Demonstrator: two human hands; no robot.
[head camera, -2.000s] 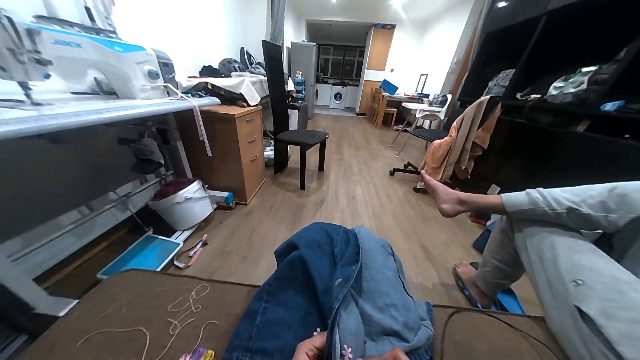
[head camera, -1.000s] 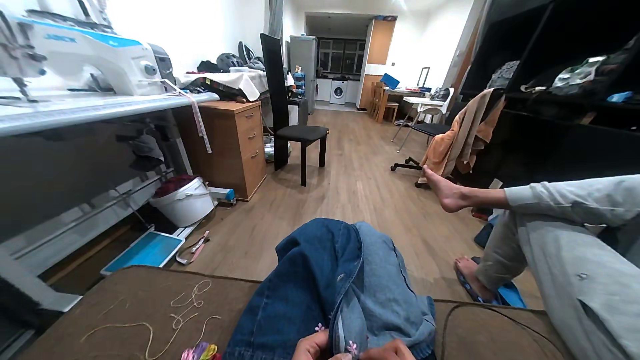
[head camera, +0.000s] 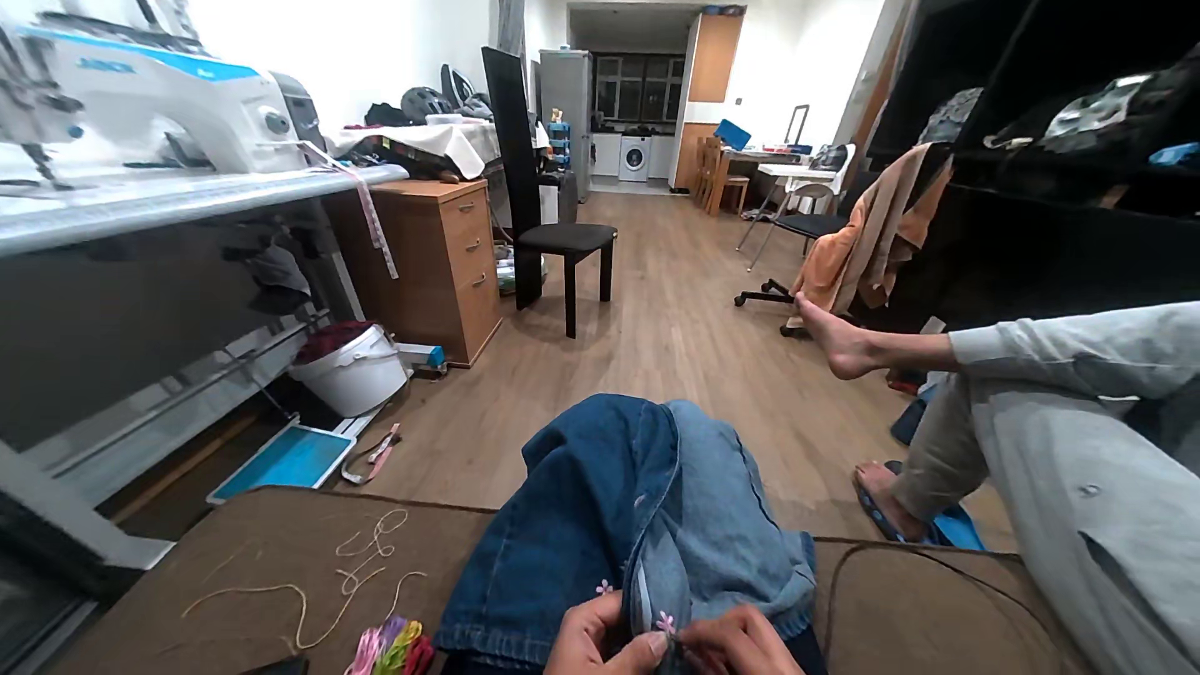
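Observation:
A blue denim garment (head camera: 581, 487), its paler inner side turned out at the right, lies over my lap. My left hand (head camera: 605, 637) pinches its edge between thumb and fingers at the bottom centre. Close beside it, my right hand (head camera: 736, 642) has its fingertips together at the same edge, next to a small pink embroidered flower (head camera: 666, 622); whether they hold a needle cannot be seen. Another pink flower (head camera: 604, 588) shows on the darker denim. Several skeins of coloured embroidery thread (head camera: 392, 647) and a loose pale thread (head camera: 302, 609) lie on the brown seat at the left.
A sewing machine (head camera: 169, 103) stands on a table at the left, above a white bucket (head camera: 354, 375) and a blue tray (head camera: 281, 464). A black chair (head camera: 565, 236) stands ahead. At the right another person sits with legs crossed, in grey trousers (head camera: 1087, 403).
My right hand has moved closer to my left hand at the denim edge since the earliest frame. The garment and the seated person's legs stay nearly where they were.

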